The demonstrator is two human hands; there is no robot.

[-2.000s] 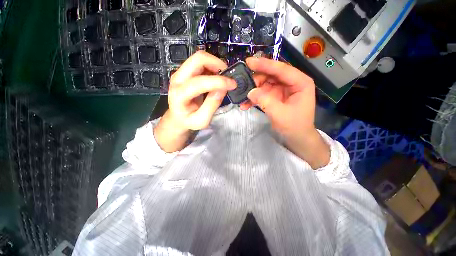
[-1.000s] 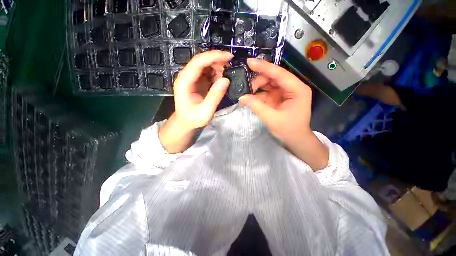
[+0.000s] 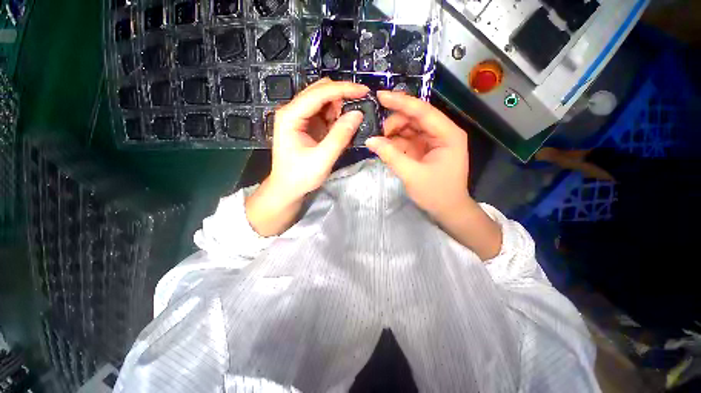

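A black rounded-square watch housing (image 3: pixel 364 123) is held between both hands in front of my chest. My left hand (image 3: pixel 311 146) grips its left side, with the thumb on its face and the fingers at its top edge. My right hand (image 3: pixel 426 150) holds its right side between thumb and fingers. A small-parts blister tray (image 3: pixel 376 71) with dark round parts lies just beyond my hands. Whether a round part sits in the housing is too blurred to tell.
A large blister tray (image 3: pixel 192 107) of black housings lies left on the green mat. Stacked blister trays (image 3: pixel 84 230) stand far left. The white press machine (image 3: pixel 500 104) with a red-orange emergency stop button (image 3: pixel 486 77) is at upper right. Another person's arm (image 3: pixel 573 161) and blue pallets show at right.
The housing has turned more upright and my left thumb has shifted on its face. Another person's arm has come into view at right, and the cardboard box there is now hidden.
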